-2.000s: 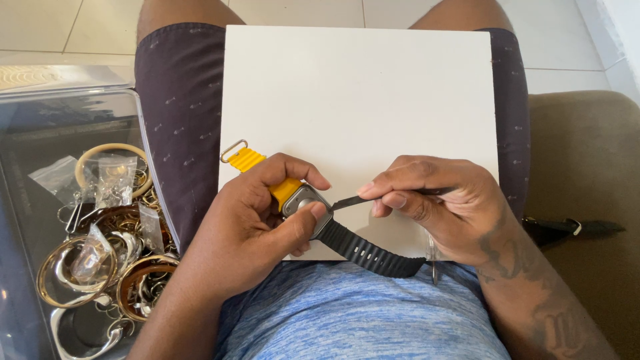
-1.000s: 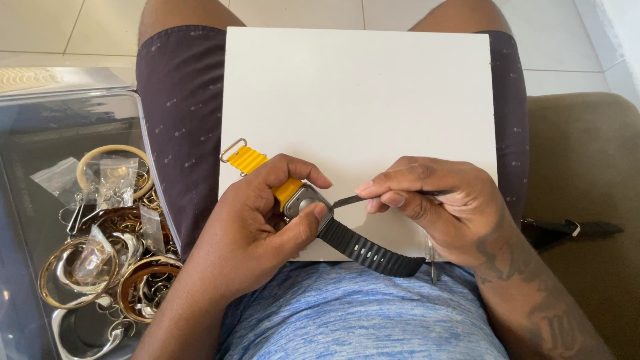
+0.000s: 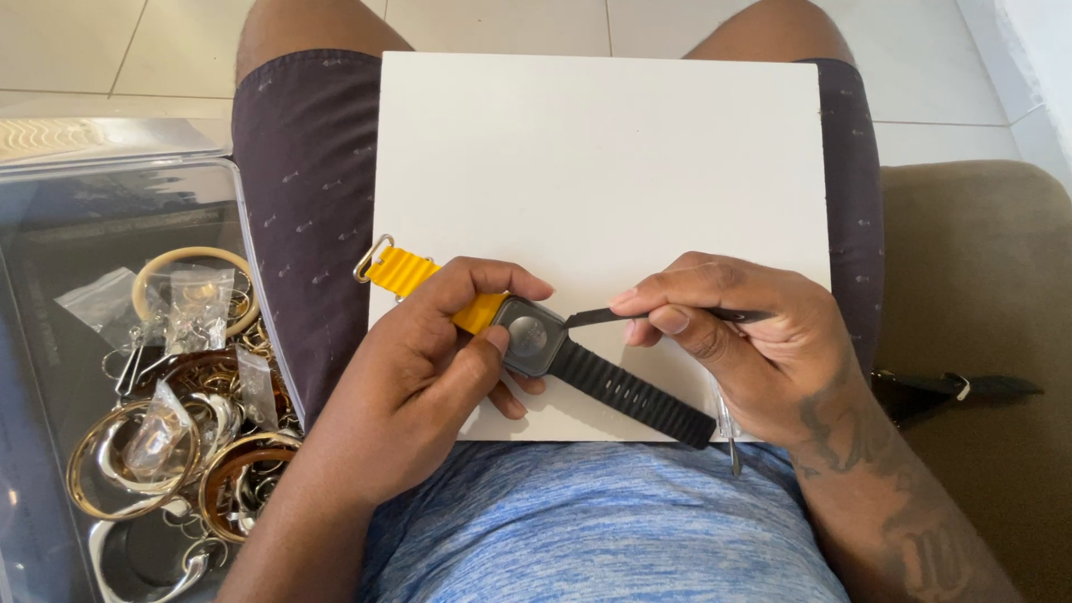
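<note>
My left hand (image 3: 435, 368) holds a smartwatch (image 3: 529, 337) with its back and round sensor facing up, the thumb on the case's edge. A yellow ridged strap (image 3: 404, 272) with a metal loop at its end runs to the upper left, partly behind my fingers. From the other side of the case a black ridged strap (image 3: 632, 394) runs to the lower right. In my right hand (image 3: 720, 335) is a thin black angled tool, apparently tweezers (image 3: 605, 316), whose tip is at the right edge of the watch case. Whether the tip touches the case cannot be told.
A white board (image 3: 603, 167) lies across my lap. Near its lower right edge is a slim metal-tipped tool (image 3: 734, 456), partly hidden. At left, a clear plastic box (image 3: 243, 209) holds bangles (image 3: 197, 255), rings and small plastic bags. A black strap-like item (image 3: 997, 386) rests on the brown seat at right.
The black strap, curved at its far end before, now lies straighter. Both hands keep nearly the same place, with the tool's tip still at the watch case.
</note>
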